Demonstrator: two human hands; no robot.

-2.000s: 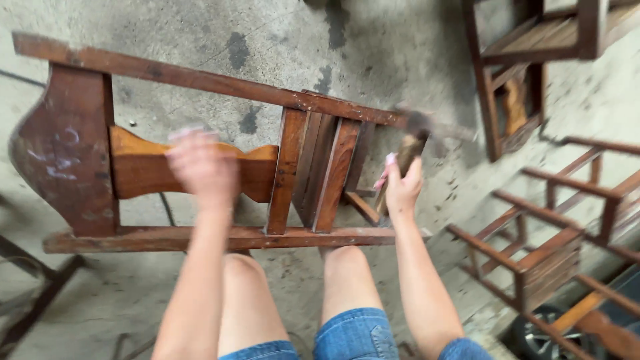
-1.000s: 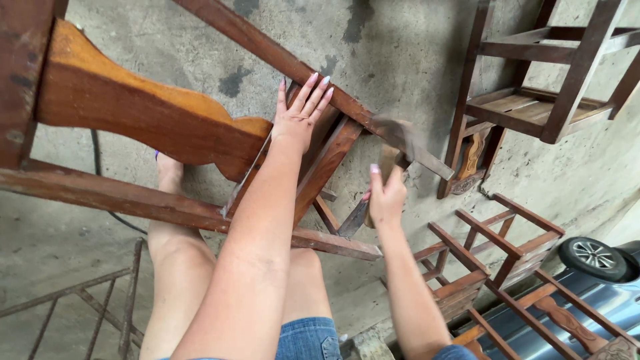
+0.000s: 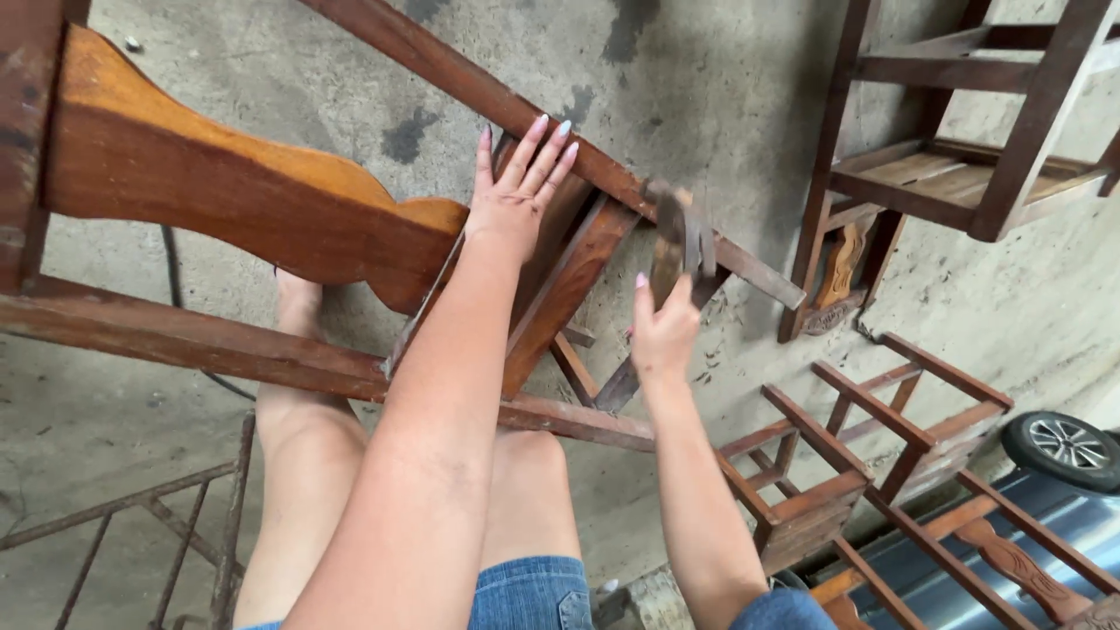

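Note:
A dark wooden chair frame (image 3: 577,280) lies across my knees, its shaped back splat (image 3: 245,192) toward the left. My left hand (image 3: 516,188) rests spread on the frame, fingertips at the far rail (image 3: 472,79), and presses flat without gripping. In my right hand (image 3: 665,332) is a hammer (image 3: 678,241), blurred by motion, its head beside the outer end of the far rail. The near rail (image 3: 192,337) passes under my left forearm, which hides part of the frame.
More wooden chairs stand or lie at the upper right (image 3: 927,188) and lower right (image 3: 814,499). A metal frame (image 3: 236,525) is at lower left. A dark cable (image 3: 172,262) runs over the concrete floor (image 3: 332,79). A car wheel (image 3: 1067,448) shows at the right edge.
My left hand, seen in the air over the back splat two seconds ago, now lies on the frame. The frame has turned relative to the view. My right hand still holds the hammer.

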